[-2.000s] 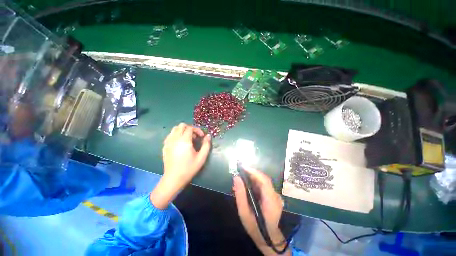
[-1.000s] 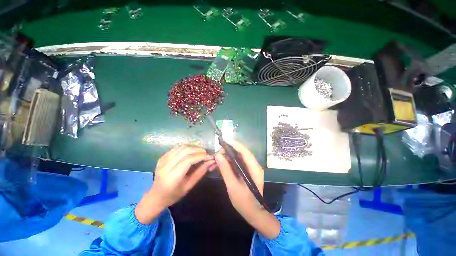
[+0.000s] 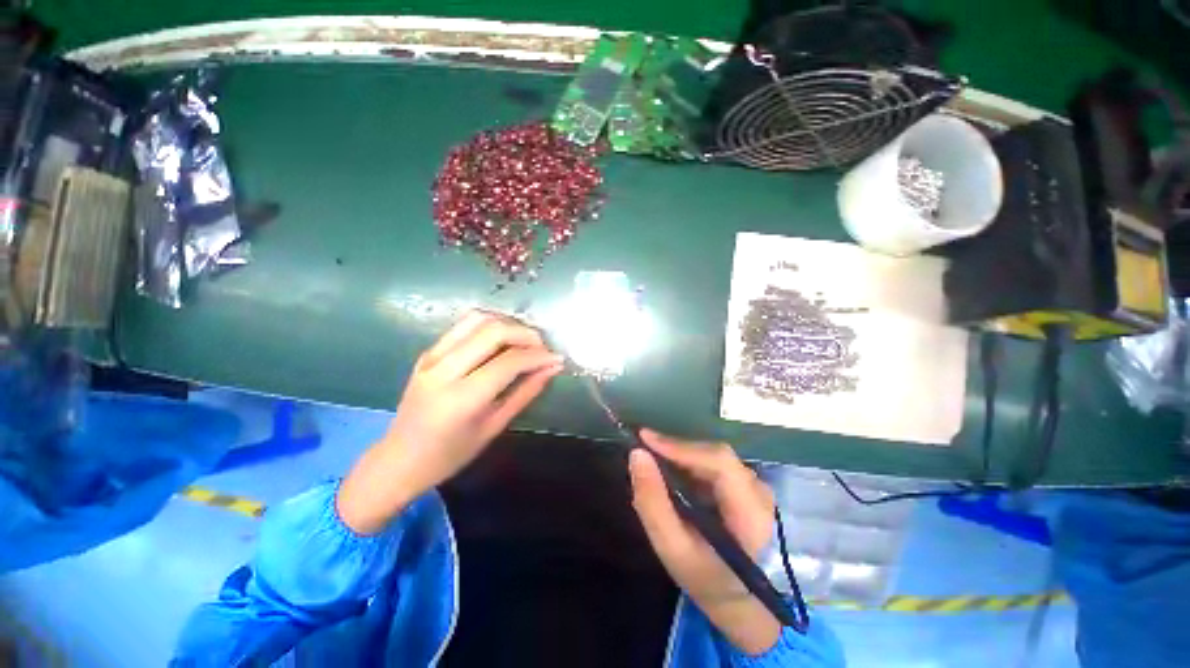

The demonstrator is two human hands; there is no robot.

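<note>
A small circuit board (image 3: 604,320), washed out white by glare, lies on the green bench top in front of me. My left hand (image 3: 476,385) is at its left edge, thumb and fingertips pinched together; whether they hold a small part cannot be made out. My right hand (image 3: 705,522) holds a black soldering iron (image 3: 718,535) like a pen. Its thin metal tip points up and left to the board's lower edge, close to my left fingertips. A loose pile of dark red components (image 3: 516,196) lies behind the board.
Small dark parts (image 3: 799,346) lie on a pale sheet (image 3: 914,405) at right. Behind are green boards (image 3: 659,98), a fan (image 3: 822,118), a white tub (image 3: 920,183) and a black soldering station (image 3: 1044,222). A silvery bag (image 3: 183,183) lies left. Blue sleeves show at both sides.
Since one second ago, my right hand has moved down and right, away from my left hand, and the iron's tip has gone from near the red pile to the board's lower edge. The view has shifted.
</note>
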